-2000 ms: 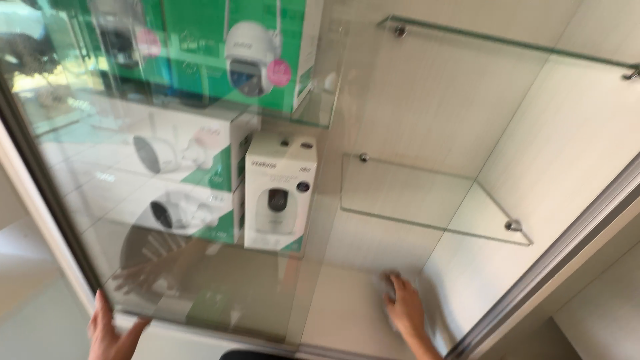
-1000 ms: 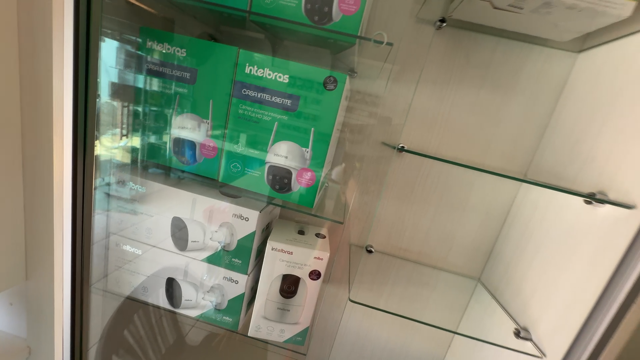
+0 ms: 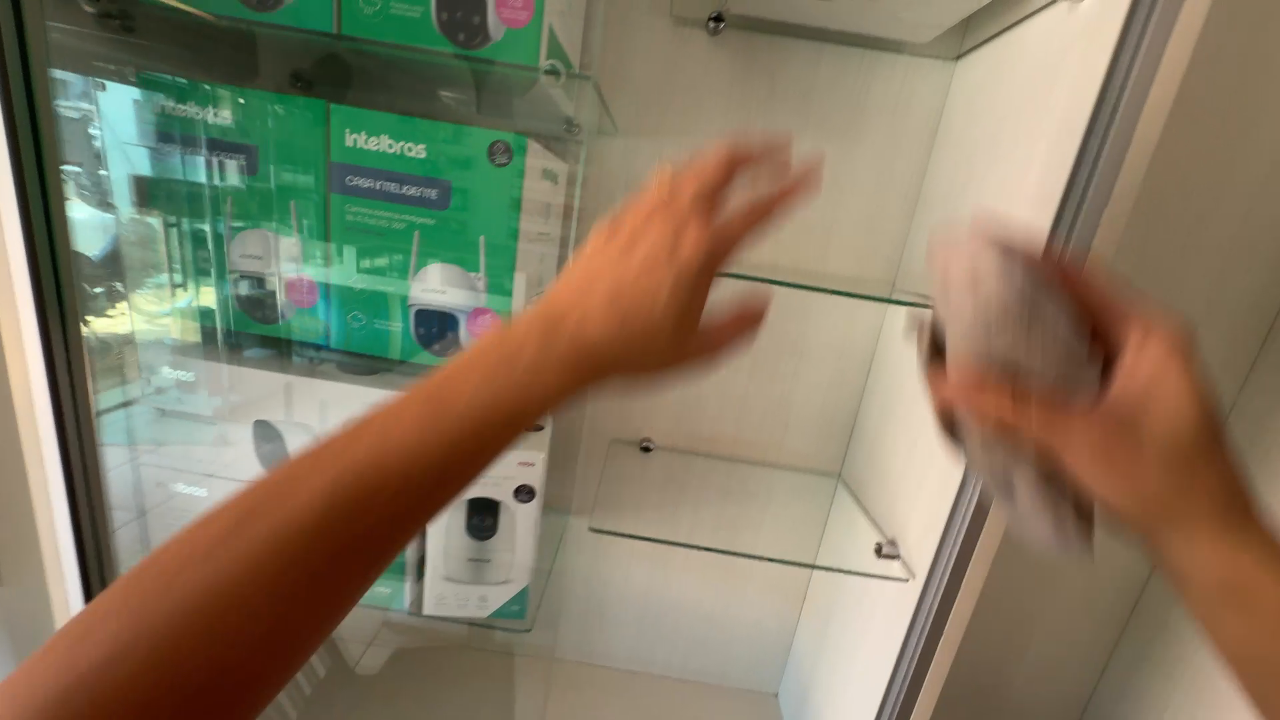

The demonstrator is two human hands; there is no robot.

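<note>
My left hand point(image 3: 665, 265), blurred, is raised in front of the cabinet with its fingers apart and nothing in it. To the right, my right hand point(image 3: 1130, 400) grips a bunched greyish cloth point(image 3: 1010, 310), close to the cabinet's right frame. Behind and between the hands runs the edge of a middle glass shelf point(image 3: 820, 287). A lower glass shelf point(image 3: 720, 500) on metal supports lies below them. Left of my left hand, green Intelbras camera boxes point(image 3: 425, 190) stand behind a glass pane, partly covered by my forearm.
A white camera box point(image 3: 485, 540) stands on a glass shelf at the lower left. Above, a pale object point(image 3: 850, 15) rests on the top right shelf. A dark metal frame point(image 3: 1085, 160) edges the cabinet on the right, and another frame point(image 3: 60, 330) on the left.
Two seconds ago both hands were low, the left at the cabinet's lower edge and the right near its floor. Neither showed one second ago; both are now raised. The view has shifted.
</note>
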